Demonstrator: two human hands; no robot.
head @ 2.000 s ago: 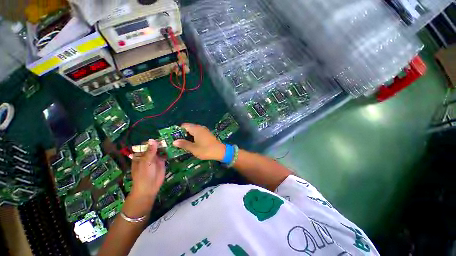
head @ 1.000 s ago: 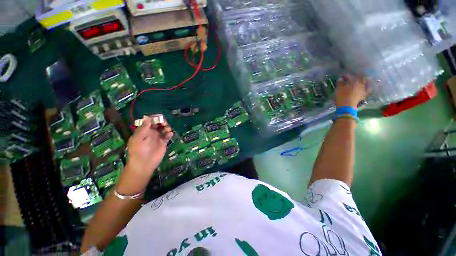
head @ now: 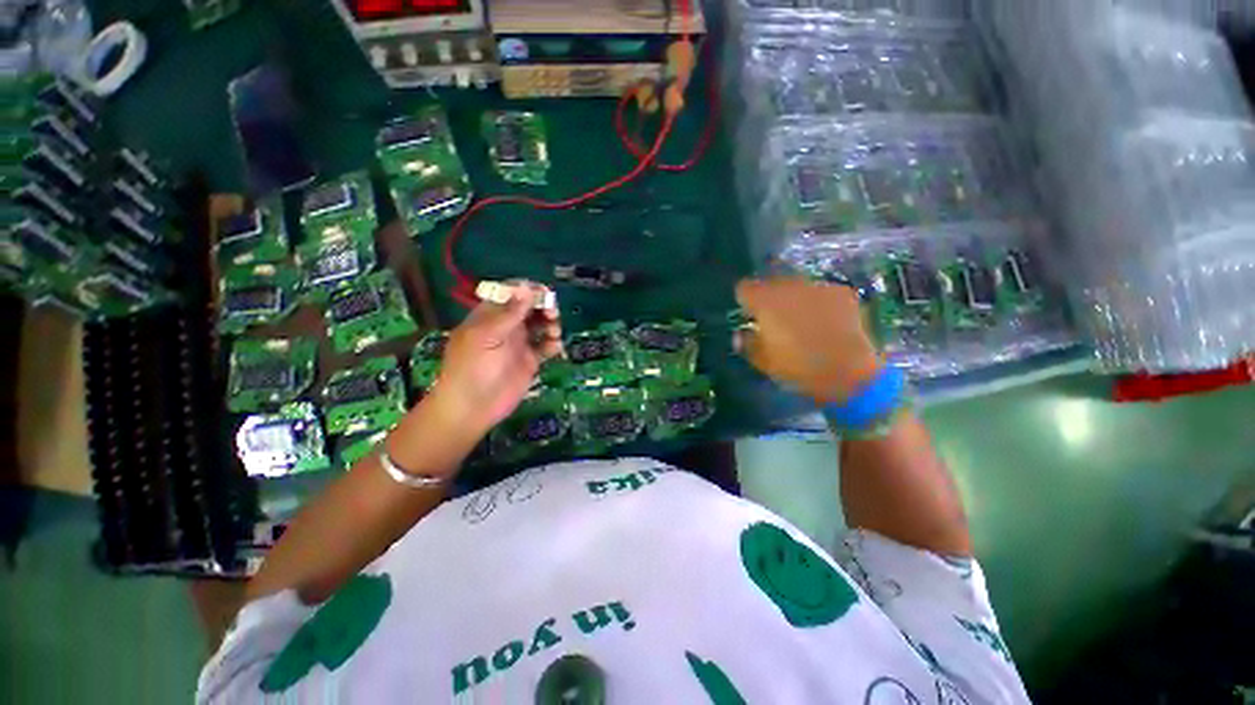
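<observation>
My left hand (head: 493, 361) pinches the small white test connector (head: 515, 293), joined to the red test lead (head: 551, 204), above the mat. My right hand (head: 809, 340) is blurred, at the near left edge of the clear blister tray (head: 925, 331). Its fingers are curled, with a small pale spot at the fingertips; whether it holds anything cannot be told. Green circuit boards (head: 663, 351) lie in rows below my left hand. More boards (head: 361, 310) lie to the left, one with a white glowing display (head: 280, 441). A small dark piece (head: 589, 276) lies on the mat.
The power supply (head: 420, 53) and lower instrument (head: 592, 48) stand at the back. A dark smartphone (head: 271, 128) and tape roll (head: 113, 58) lie at back left. Black slotted racks (head: 149, 441) stand left. Stacked clear trays (head: 1135, 179) and a red object (head: 1181, 382) are right.
My right hand let go of a board after the earliest frame, reached to the trays at right, and is now back nearer my body. My left hand still holds the connector. The view has shifted.
</observation>
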